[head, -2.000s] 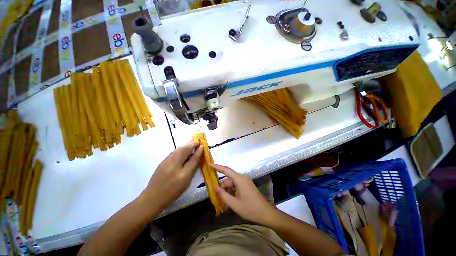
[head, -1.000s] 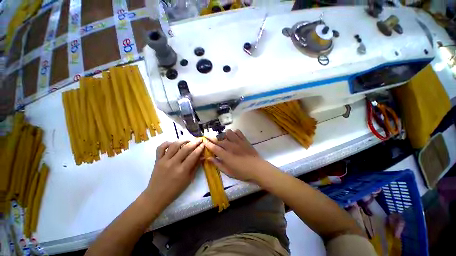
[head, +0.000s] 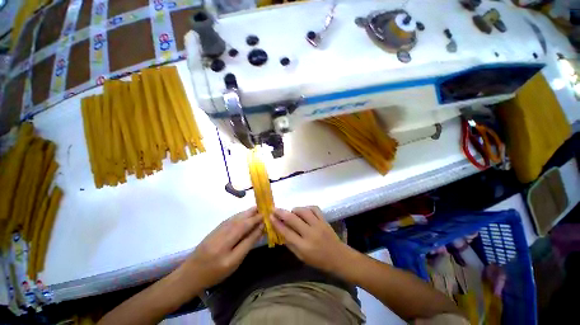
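A narrow mustard-yellow fabric strip (head: 262, 184) runs from under the presser foot (head: 253, 141) down toward the table's front edge. My left hand (head: 230, 244) pinches the strip's left side near its lower end. My right hand (head: 308, 238) pinches its right side at the same height. Both hands are bare, and their fingertips nearly meet on the strip. The white sewing machine (head: 356, 76) with a blue stripe stands above. The strip's top end is bright under the lamp, and the needle's exact position cannot be made out.
Yellow strips (head: 140, 124) lie in a row left of the machine, with a darker bundle (head: 25, 184) at far left. A fanned strip pile (head: 365, 139) lies under the arm. Scissors (head: 480, 143), folded yellow fabric (head: 534, 127) and a blue basket (head: 470, 232) are at right.
Both hands have moved down the strip, away from the presser foot, to near its lower end. The strip now lies straight with its upper part uncovered.
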